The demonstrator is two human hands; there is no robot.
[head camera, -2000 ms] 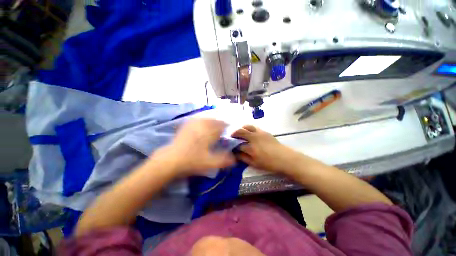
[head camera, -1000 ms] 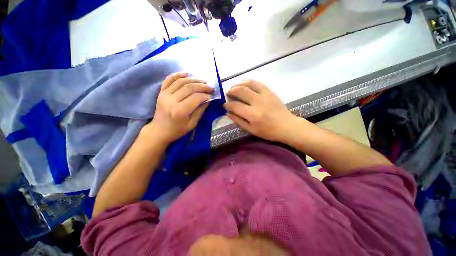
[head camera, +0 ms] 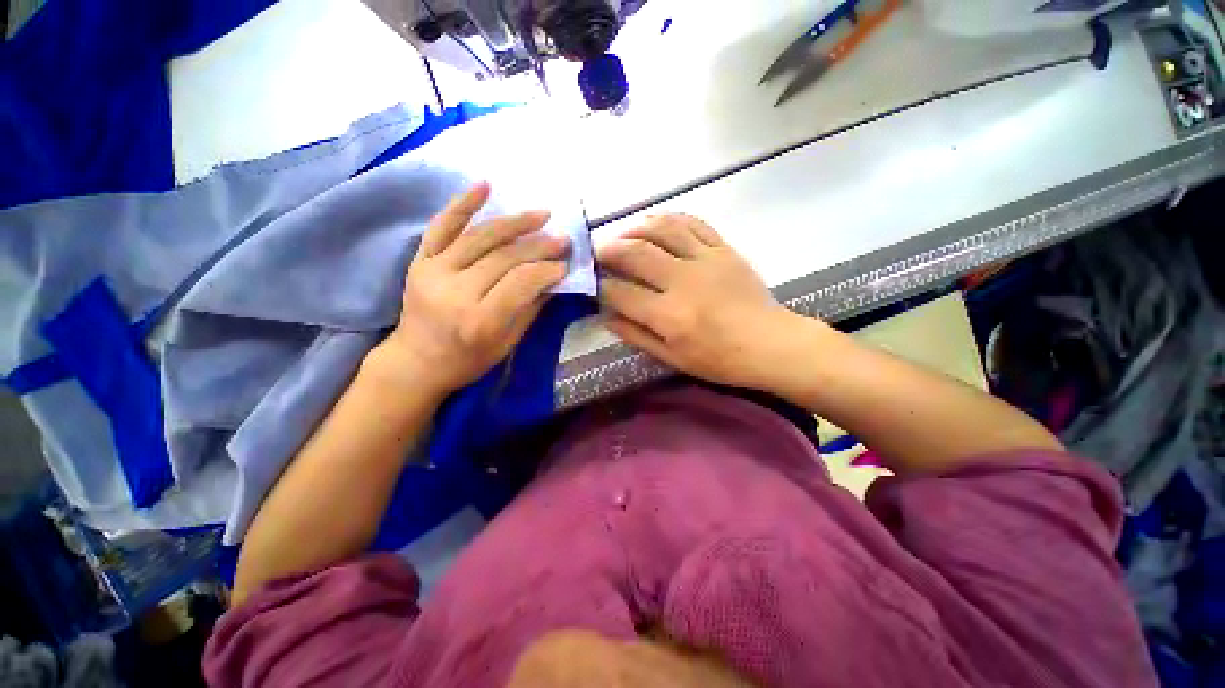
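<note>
The pale panel (head camera: pixel 336 235) lies across the machine table, its straight right edge between my hands. My left hand (head camera: pixel 477 289) rests on the panel near that edge, fingers spread, index finger raised, thumb hidden. My right hand (head camera: pixel 692 296) is just right of the edge, fingers bent and fingertips at the cloth; whether they pinch it is hidden. Royal-blue cloth (head camera: pixel 521 370) hangs below the panel over the table's front edge. A blue strip (head camera: pixel 108 390) crosses the panel at left. The presser foot area (head camera: pixel 537 67) is above the hands, overexposed, with no cloth visibly under it.
Thread snips (head camera: pixel 833 47) lie open on the machine bed. A recess with metal parts (head camera: pixel 1189 74) is at the table's right end. The ruler-marked edge (head camera: pixel 927 269) runs along the front. More blue cloth (head camera: pixel 81 101) is at upper left. A cream card (head camera: pixel 927 356) shows below the table.
Since two seconds ago, the view has tilted down and the cloth edge has come out towards me from the needle area. In the last second, my left fingers have spread and the index finger has lifted.
</note>
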